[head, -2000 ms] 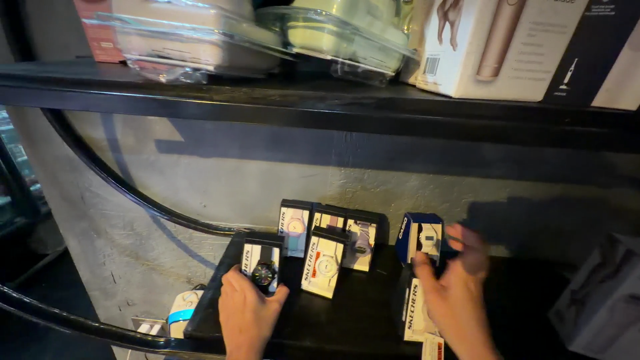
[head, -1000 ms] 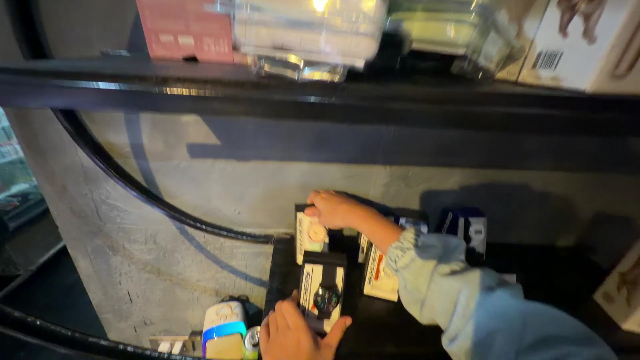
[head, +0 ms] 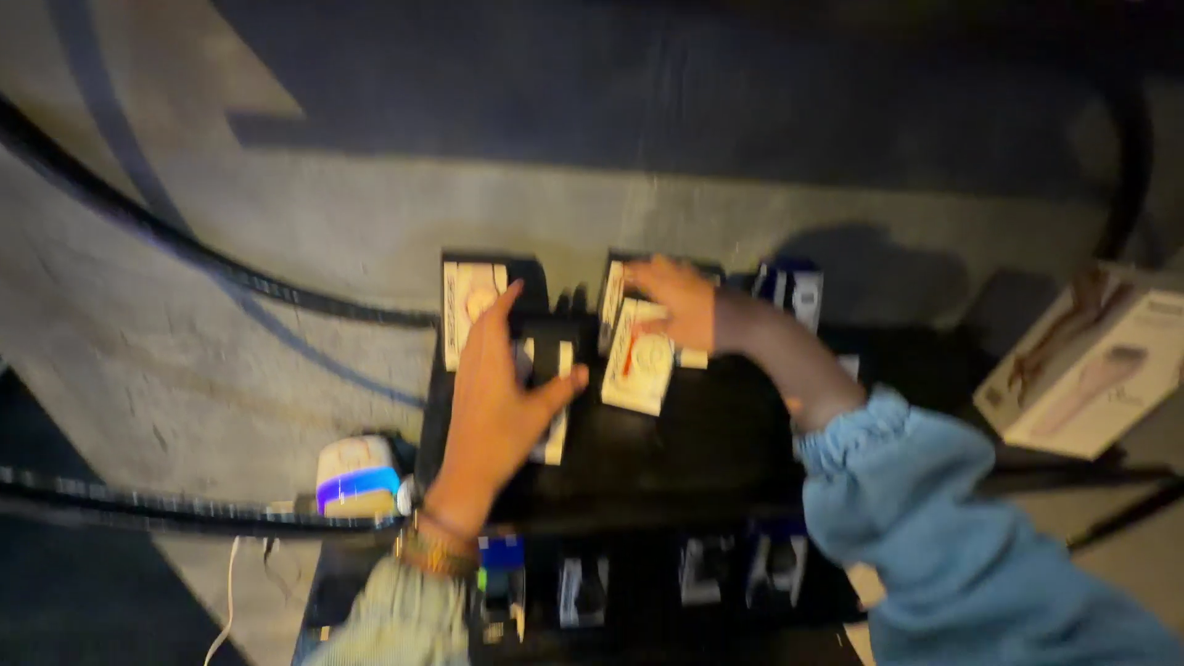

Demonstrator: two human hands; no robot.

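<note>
My left hand (head: 504,398) spreads over a boxed watch (head: 553,439) near the middle of a black shelf (head: 703,462); its thumb and fingers lie around that box, and the blur hides how firmly. Behind it, another watch box (head: 474,305) stands upright at the shelf's left. My right hand (head: 671,301) is at the top of a watch box (head: 612,296) and a leaning white one (head: 638,361) with a red mark; its fingertips are blurred, so its grip cannot be made out. A blue and white box (head: 794,294) stands to the right of that hand.
A large white box with a pictured device (head: 1082,370) stands at the right. Several small boxes sit on a lower level, one of them a white box (head: 583,592). A black curved rail (head: 277,296) crosses the left side. A white object with a lit band (head: 356,476) is at lower left.
My right hand has left the upright box at the left and is now at the boxes further right. My left hand has moved up over its box. The view has tilted down.
</note>
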